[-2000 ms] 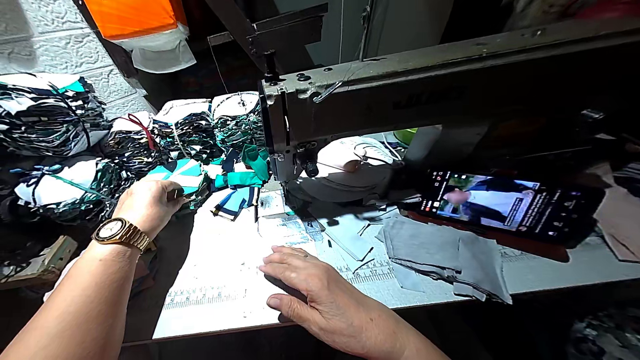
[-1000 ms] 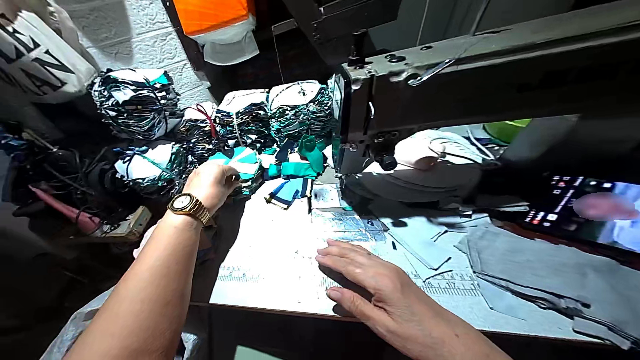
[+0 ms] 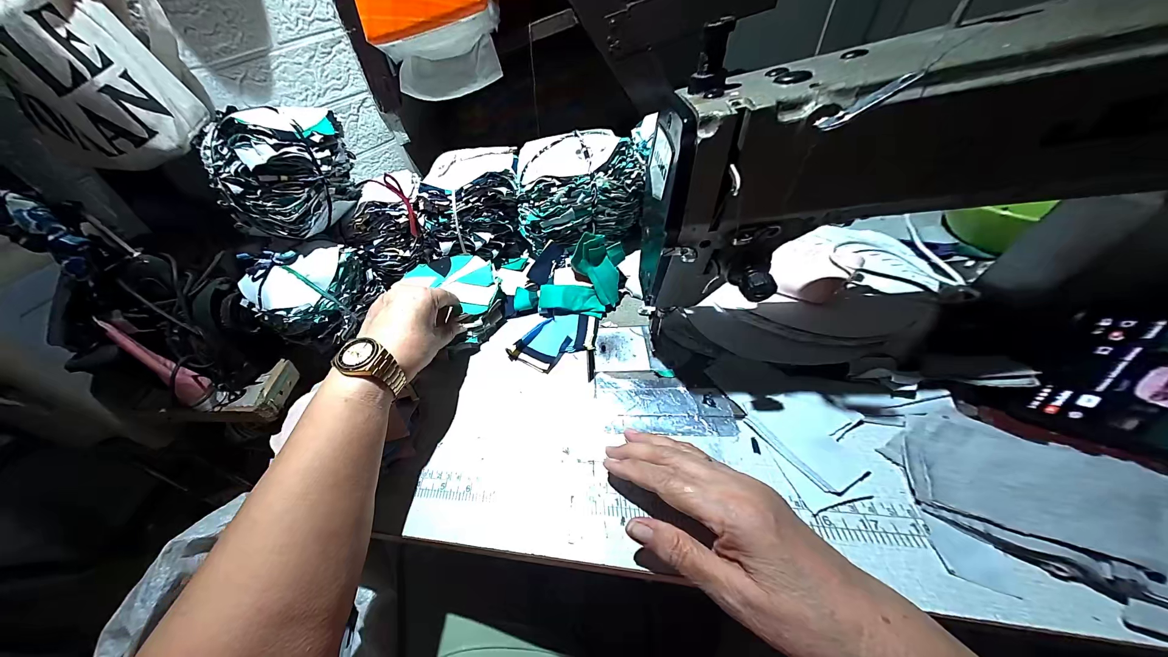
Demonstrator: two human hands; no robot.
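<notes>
My left hand (image 3: 411,330), with a gold wristwatch, is at a small stack of teal and white fabric pieces (image 3: 467,285) at the table's left back; its fingertips are partly hidden, so a grip on a piece cannot be told. My right hand (image 3: 698,502) rests palm down on the white sewing table (image 3: 520,474), fingers apart, holding nothing. The head of the industrial sewing machine (image 3: 693,201) stands beyond it, over a metal plate (image 3: 662,401). Between the stack and the needle area lie green fabric strips (image 3: 575,297) and blue and navy striped pieces (image 3: 555,339).
Tied fabric bundles (image 3: 584,196) stand along the back left. Grey fabric pieces (image 3: 1031,493) lie at the right below a lit phone (image 3: 1095,392). Pale fabric (image 3: 821,274) and a green bowl (image 3: 999,224) are behind the machine. Tangled items fill a dark container (image 3: 146,319) at left.
The view has swung left. My left hand has stayed beside the teal and white stack, and my right hand still rests on the table.
</notes>
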